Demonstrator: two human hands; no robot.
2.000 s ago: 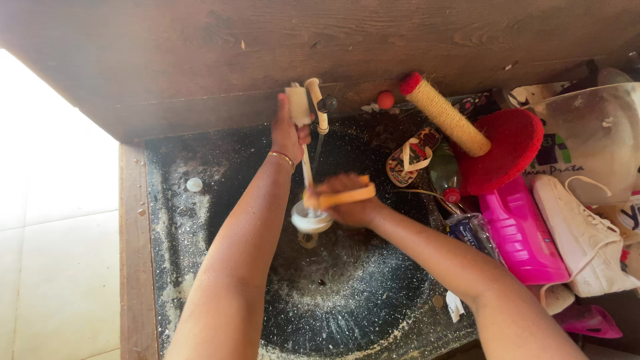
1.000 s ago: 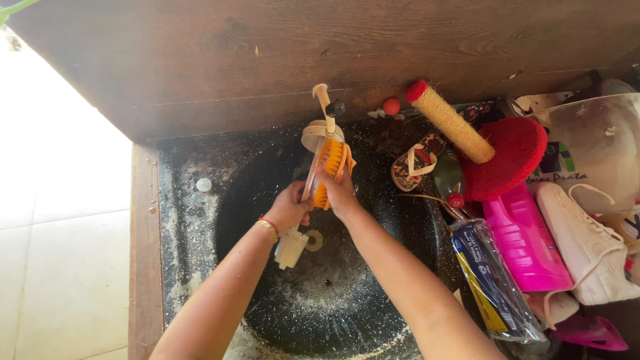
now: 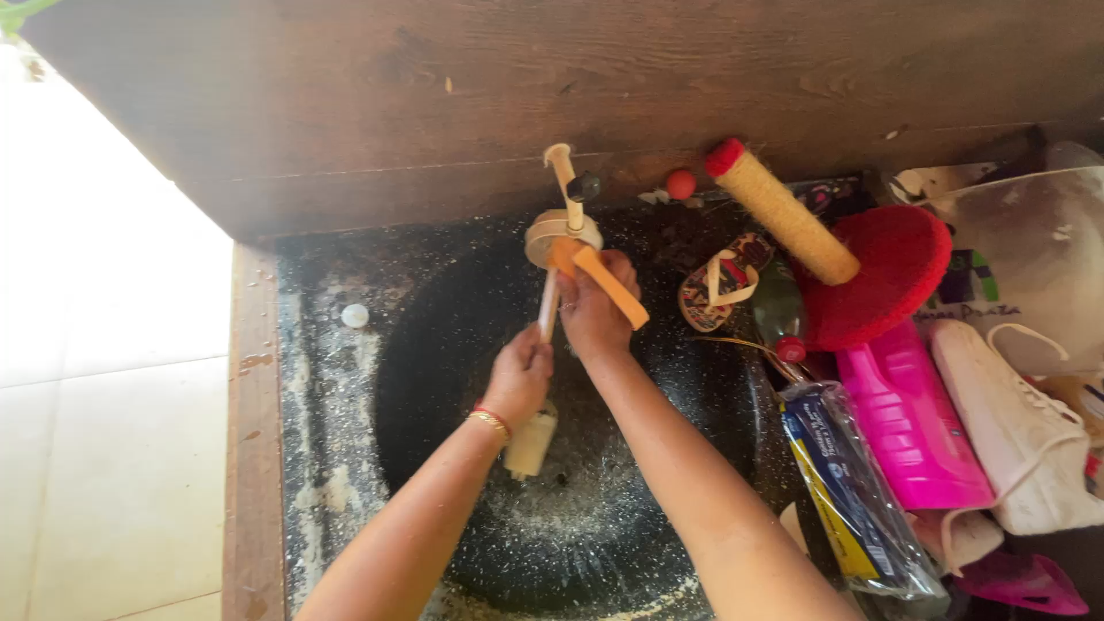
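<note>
My left hand [image 3: 521,377] is closed around the pale stem of a plastic part [image 3: 532,442]. Its round, cup-like head [image 3: 545,236] is right under the tap [image 3: 564,185], and its block-shaped end hangs below my left hand over the sink basin [image 3: 431,345]. My right hand [image 3: 601,306] grips an orange scrubbing brush [image 3: 611,286] against the stem, just below the round head. The brush's bristles are hidden. Wet streaks show on the dark speckled bowl beneath my hands.
Crowding the right side are a patterned flip-flop [image 3: 714,289], a green bottle [image 3: 778,302], a rope-wrapped post [image 3: 789,216] on a red base, a pink jug [image 3: 914,423], a plastic-wrapped pack [image 3: 849,492] and a white shoe [image 3: 1013,431]. A dark wooden board [image 3: 388,112] stands behind the basin.
Two seconds ago the block-shaped end was up by the tap and the round head low in the basin; now they are reversed. The brush has moved up with my right hand.
</note>
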